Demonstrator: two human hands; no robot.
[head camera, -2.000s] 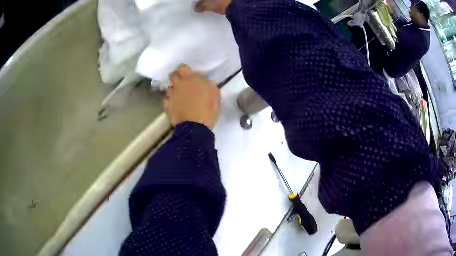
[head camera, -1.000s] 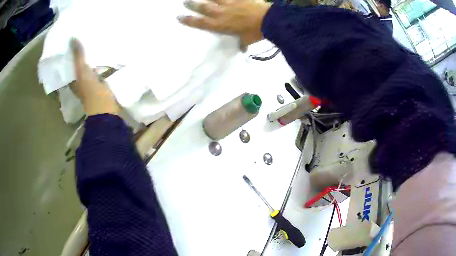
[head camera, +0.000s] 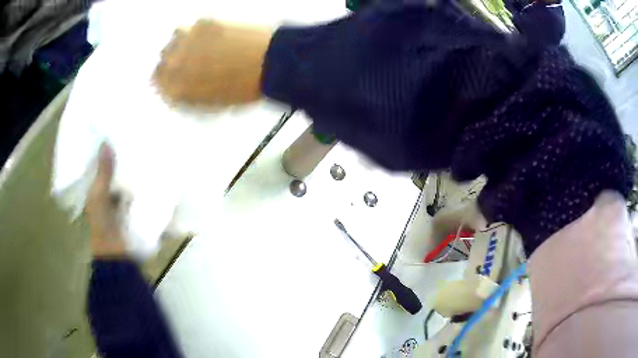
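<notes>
A bright heap of white cut pieces (head camera: 175, 154) lies over the far-left table edge and the trough. My left hand (head camera: 106, 217) is at the heap's lower left, its thumb on top and its other fingers hidden under the cloth. My right hand (head camera: 210, 66) is on top of the heap with its fingers curled into the cloth. Both hands are blurred and the cloth is overexposed, so its layers do not show.
A beige thread cone (head camera: 305, 154) stands partly behind my right sleeve. Several round metal discs (head camera: 337, 172) and a screwdriver (head camera: 381, 271) lie on the white table (head camera: 259, 280). The sewing machine (head camera: 490, 259) with a blue tube (head camera: 483, 308) is at right. The trough (head camera: 38, 245) is at left.
My right hand has moved left and down onto the cloth, and its spread fingers have curled. My left hand has moved lower with the cloth's left side. The cone is now partly covered by my sleeve.
</notes>
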